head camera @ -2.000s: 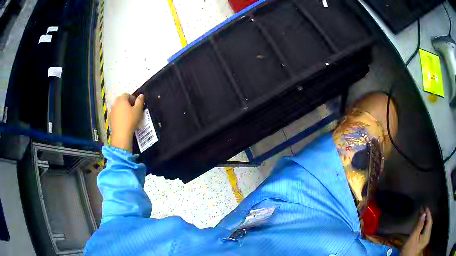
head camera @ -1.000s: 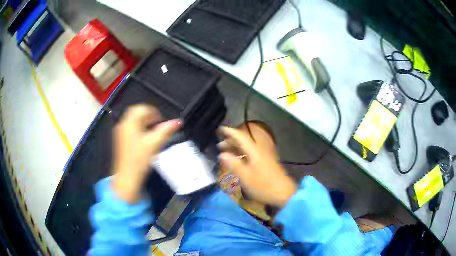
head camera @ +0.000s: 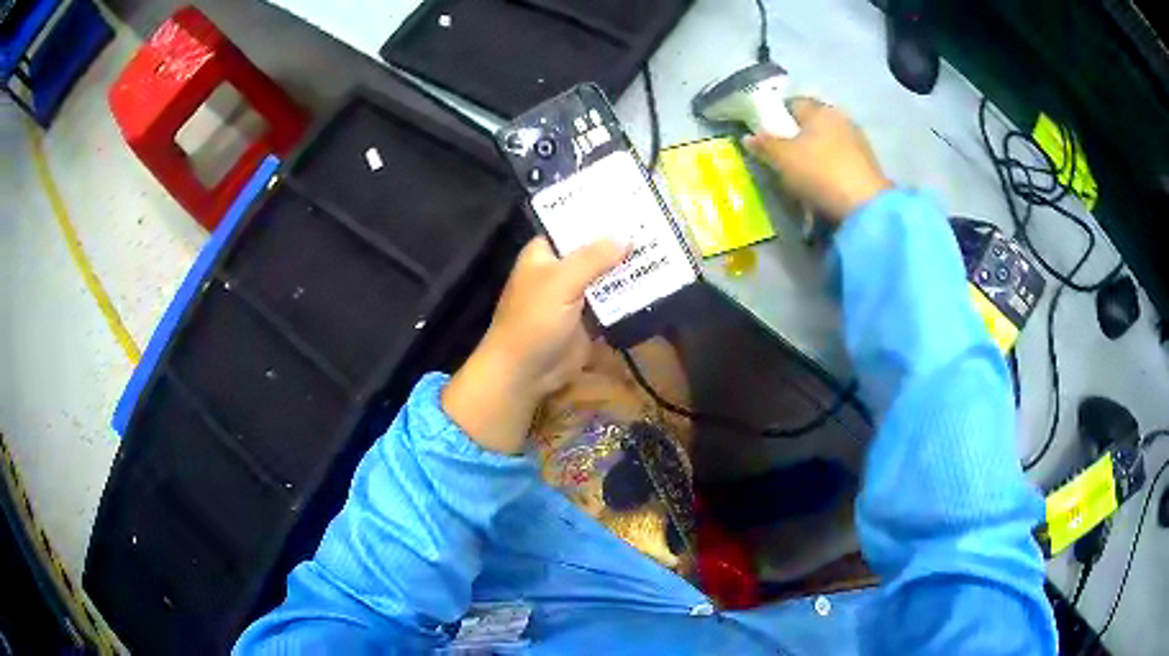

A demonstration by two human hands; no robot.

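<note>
My left hand (head camera: 545, 314) holds a dark smartphone (head camera: 560, 128) upright over the bench edge, its back facing me. A white barcode label (head camera: 609, 237) covers the lower back of the phone, and my thumb lies on it. My right hand (head camera: 820, 160) is closed around the grey-white barcode scanner (head camera: 747, 96), which rests on or just above the bench. Its handle is mostly hidden by my hand. A loose yellow card (head camera: 715, 196) lies on the bench between the phone and the scanner.
A stack of black trays (head camera: 308, 295) stands at left. An empty tray (head camera: 538, 51) lies on the bench (head camera: 885, 128). Other phones with yellow cards (head camera: 1081, 505) and coiled cables (head camera: 1045, 192) are at right. A red stool (head camera: 205, 115) stands at upper left.
My left hand has raised the phone with its white label toward the bench. My right hand has moved from near the phone to the scanner and taken hold of it.
</note>
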